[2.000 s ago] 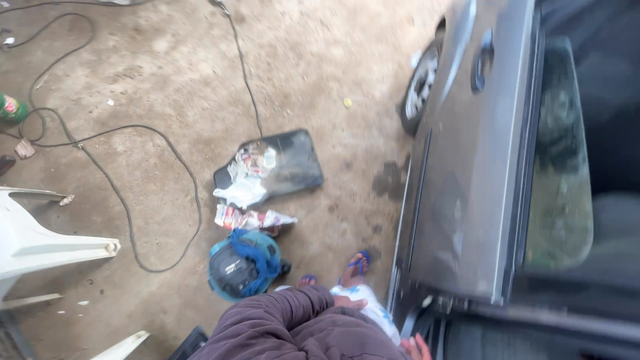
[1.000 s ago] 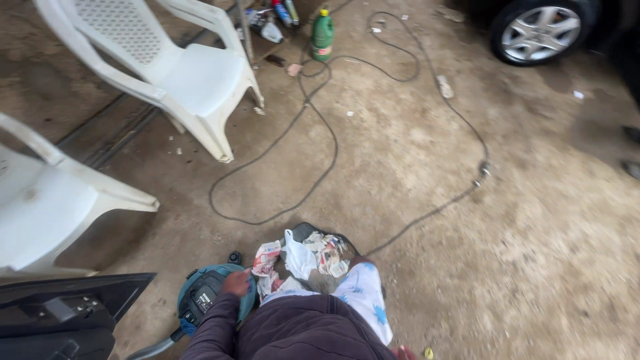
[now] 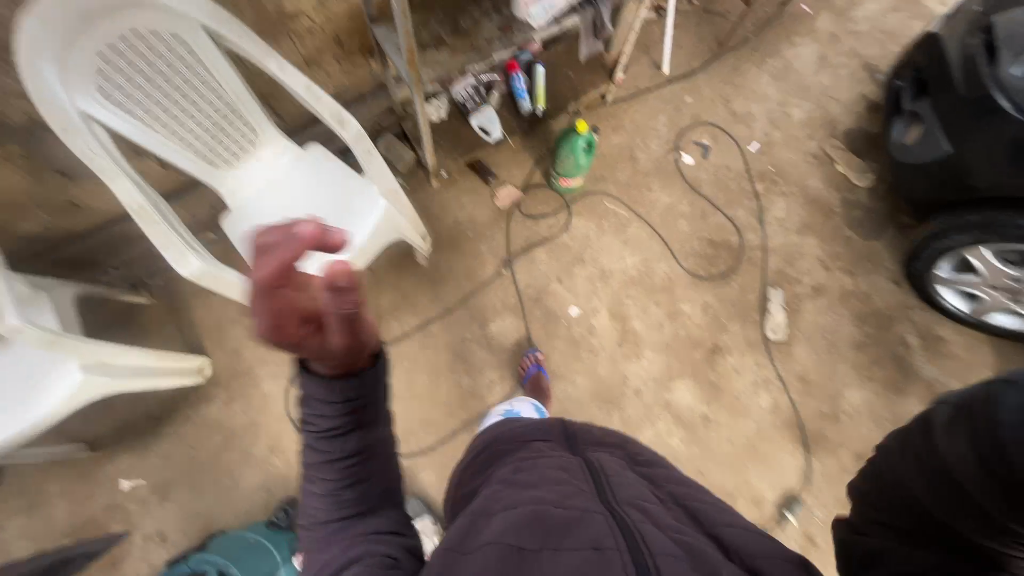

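My left hand (image 3: 308, 296) is raised at the left of the view, blurred, with its fingers curled and thumb and forefinger apart. Nothing can be made out in it. Behind it stands a white plastic armchair (image 3: 296, 192). My right hand is not in view. Below my left sleeve, at the bottom edge, part of a teal vacuum cleaner (image 3: 240, 552) shows. A green plastic bottle with a yellow cap (image 3: 574, 156) stands on the dirt ground farther ahead, beside a loop of dark cable (image 3: 524, 296).
Another white chair (image 3: 104, 368) stands at the left. A wooden-legged table (image 3: 416, 96) has spray cans (image 3: 518, 86) beneath it. A black car's wheel (image 3: 980, 276) is at the right. The cable runs across the ground. A dark-clothed shape (image 3: 944, 480) fills the lower right.
My left hand, low by the vacuum cleaner one second ago, is now raised in front of the chair. The view has swung from the grey car toward the chairs and table.
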